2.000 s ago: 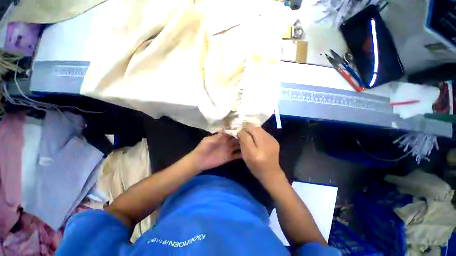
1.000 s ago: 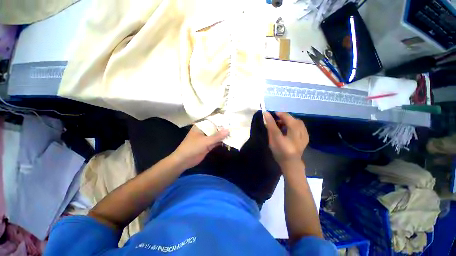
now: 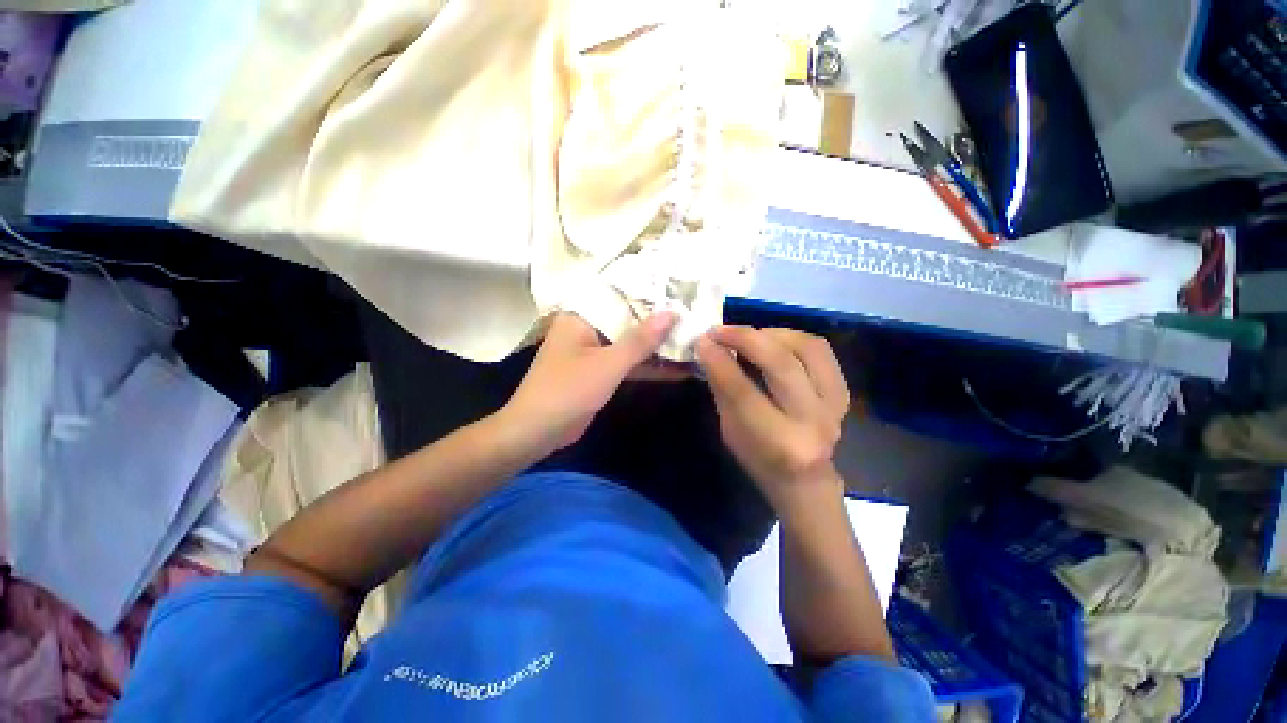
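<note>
A large cream garment piece [image 3: 424, 170] lies in soft folds over the white machine table and hangs over its front edge. A gathered seam runs down its right part, very bright under the light. My left hand [image 3: 586, 374] grips the cloth's lower edge between thumb and fingers. My right hand [image 3: 781, 400] is close beside it, its thumb and forefinger pinched at the right corner of the same edge. The white tape cannot be told apart from the bright cloth there. The needle is not visible.
The table's grey ruler edge [image 3: 917, 269] runs across. At right are a black phone [image 3: 1028, 127], snips [image 3: 949, 184], a red stick [image 3: 1108, 283] on white scrap and a tan patch [image 3: 838, 124]. Below are cloth piles [image 3: 141, 466] and blue crates [image 3: 1009, 565].
My right hand held a white strip apart from the cloth one second ago; it has moved left to the cloth edge. My left hand has moved slightly up and right, and the corner no longer hangs free.
</note>
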